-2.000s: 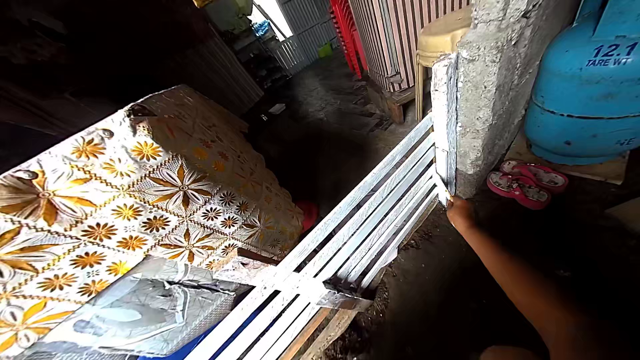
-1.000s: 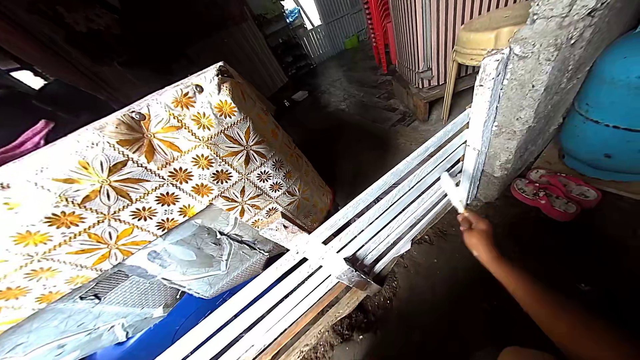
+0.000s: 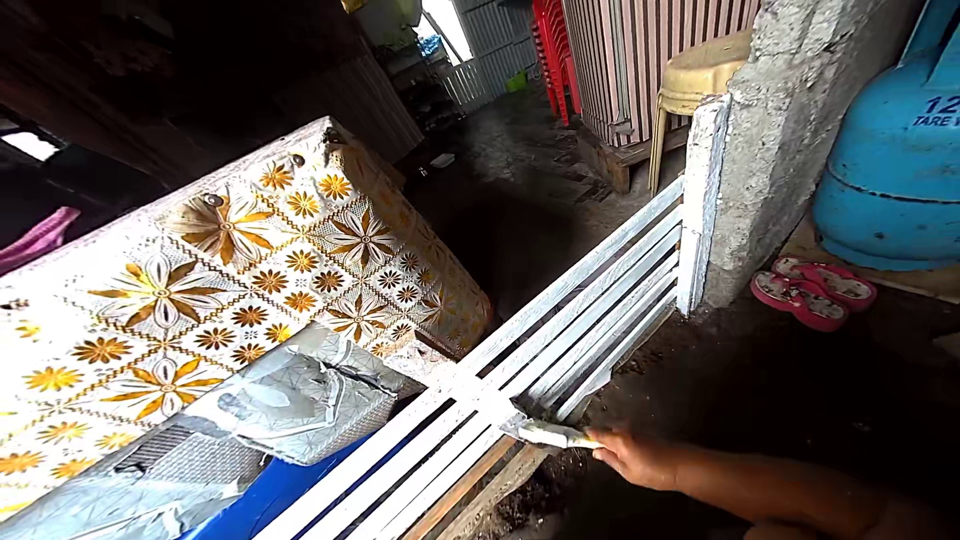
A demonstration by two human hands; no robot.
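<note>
My right hand (image 3: 637, 459) grips the handle of a paintbrush (image 3: 551, 433), at the lower centre of the head view. The brush's head lies against the lower end of the white crosspiece (image 3: 480, 399) that spans the slats. A low wooden slatted fence (image 3: 574, 315), painted white, runs diagonally up to a white post (image 3: 699, 206) beside the concrete wall. Its lowest slat (image 3: 465, 487) near me shows bare brown wood. My left hand is out of view.
A table or counter under a flowered cloth (image 3: 247, 285) stands left of the fence, with grey sheeting (image 3: 300, 397) and something blue (image 3: 300, 487) beside it. Right are a rough concrete wall (image 3: 772, 150), a blue gas cylinder (image 3: 892, 172), pink slippers (image 3: 814, 292) and a beige stool (image 3: 694, 82).
My right hand with the brush has moved from the fence's far end by the post to the crosspiece nearer me. The view has shifted somewhat.
</note>
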